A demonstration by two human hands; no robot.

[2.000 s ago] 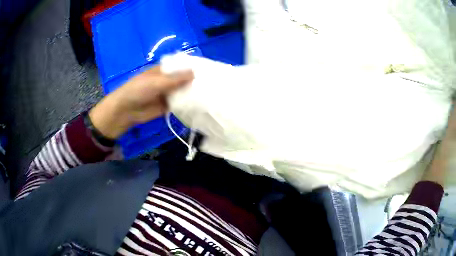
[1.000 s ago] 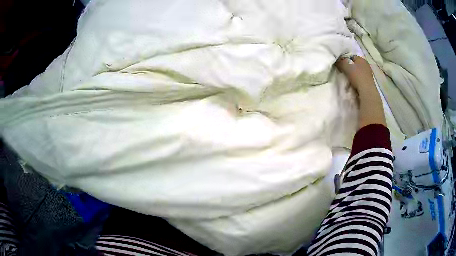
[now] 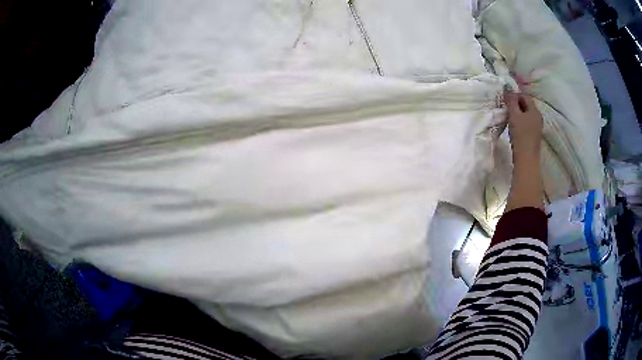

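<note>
The padded cream garment (image 3: 281, 211) lies spread over the table and hangs over its front edge toward my lap. A long gathered seam runs across it from the left to my right hand. A thin dark line, perhaps a zipper or seam opening (image 3: 366, 39), shows near the top. My right hand (image 3: 522, 116) is closed on the garment at the upper right, pinching the cloth where the seam ends. My left hand is not in view.
The white sewing machine head with a blue stripe (image 3: 590, 232) stands at the right, beside my right forearm. A lit part of the white table (image 3: 447, 235) shows left of my sleeve. The blue crate (image 3: 105, 290) shows partly under the cloth at lower left.
My left hand, seen holding the cloth two seconds ago, is out of view. The garment is spread wide and its seam pulled straighter. My right hand has moved slightly right, uncovering some table.
</note>
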